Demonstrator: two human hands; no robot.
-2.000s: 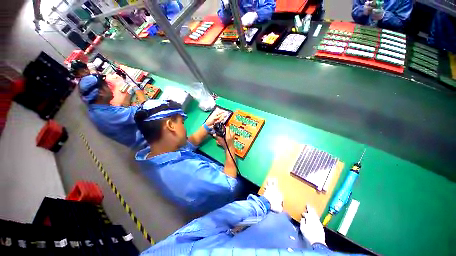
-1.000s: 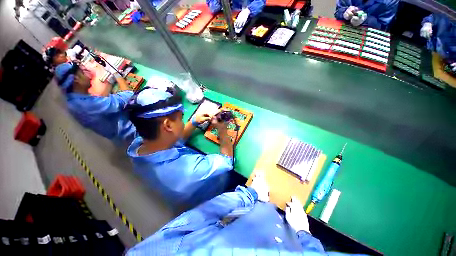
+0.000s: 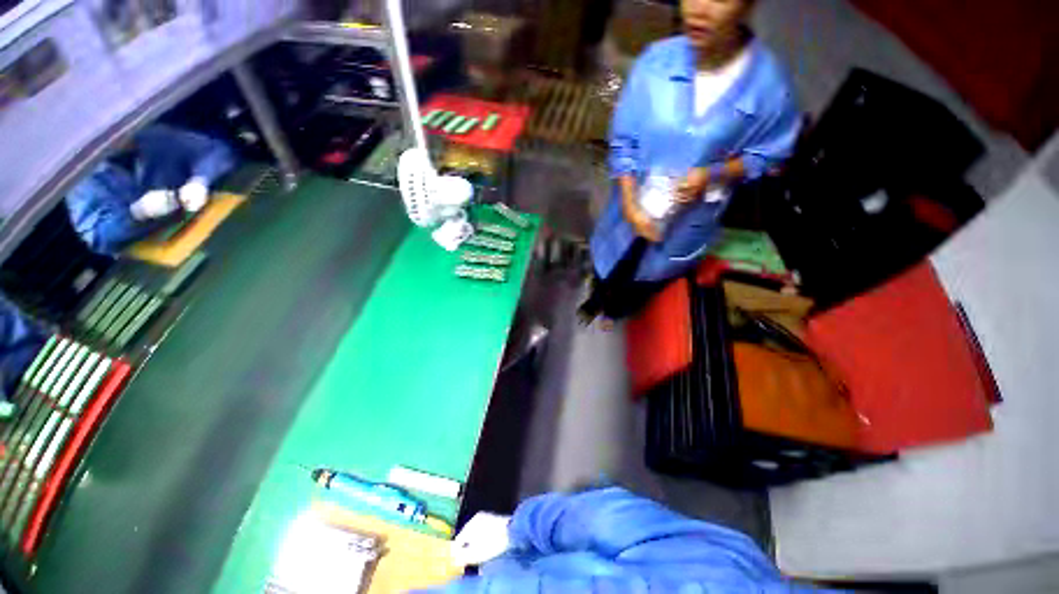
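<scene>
The tan work board (image 3: 420, 559) lies at the bottom of the view, cut off by the lower edge. A striped silvery-grey piece (image 3: 325, 562) lies on it, washed out by glare. A light-blue electric screwdriver (image 3: 374, 497) lies just beyond the board, thin tip pointing left, yellowish end right. A white strip (image 3: 425, 482) lies beside it. My right hand (image 3: 481, 541), in a white glove, is at the board's right edge, small and blurred; its fingers are not clear. My left hand is not in view.
Several narrow circuit boards (image 3: 482, 274) lie at the bench's far end beside a white fan (image 3: 424, 192). The darker conveyor (image 3: 221, 348) runs left. A person in a blue smock (image 3: 685, 128) stands beyond the bench. Black trays and red and orange-brown sheets (image 3: 801, 395) are stacked right.
The view has swung far to the right. The neighbours on the left and my left hand have left the picture. The fan, the standing person and the stacked trays have come in.
</scene>
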